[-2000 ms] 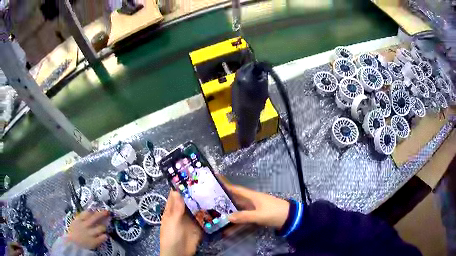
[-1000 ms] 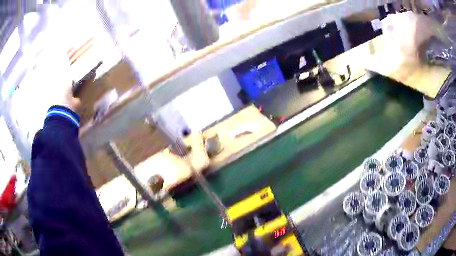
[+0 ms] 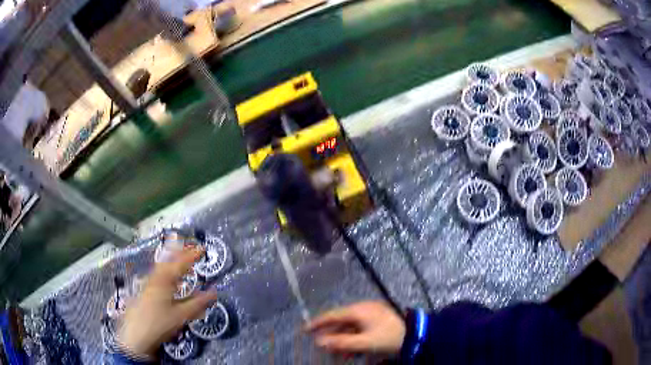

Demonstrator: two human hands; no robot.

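Observation:
Round, spoked white housings lie in a heap at the left (image 3: 209,319). My left hand (image 3: 160,303) is over this heap, blurred, fingers spread, covering some housings; no held object shows. My right hand (image 3: 362,328) is low over the silver sheet, its fingers pointing left. A thin pale strip (image 3: 293,278) ends near its fingertips; whether it is held is unclear. The black electric screwdriver (image 3: 300,203), blurred, hangs in front of the yellow screw feeder (image 3: 346,182), which shows red digits.
A larger heap of housings (image 3: 523,112) lies at the right, partly on brown cardboard (image 3: 603,207). The green conveyor belt (image 3: 400,60) runs behind the pale bench edge. A dark cord crosses the silver sheet (image 3: 464,267). Metal framing (image 3: 68,178) stands at the left.
The view swung up, then back down to the bench. The phone, first in both my hands, is out of view. My hands are apart, the left over the left heap. The screwdriver hangs further left.

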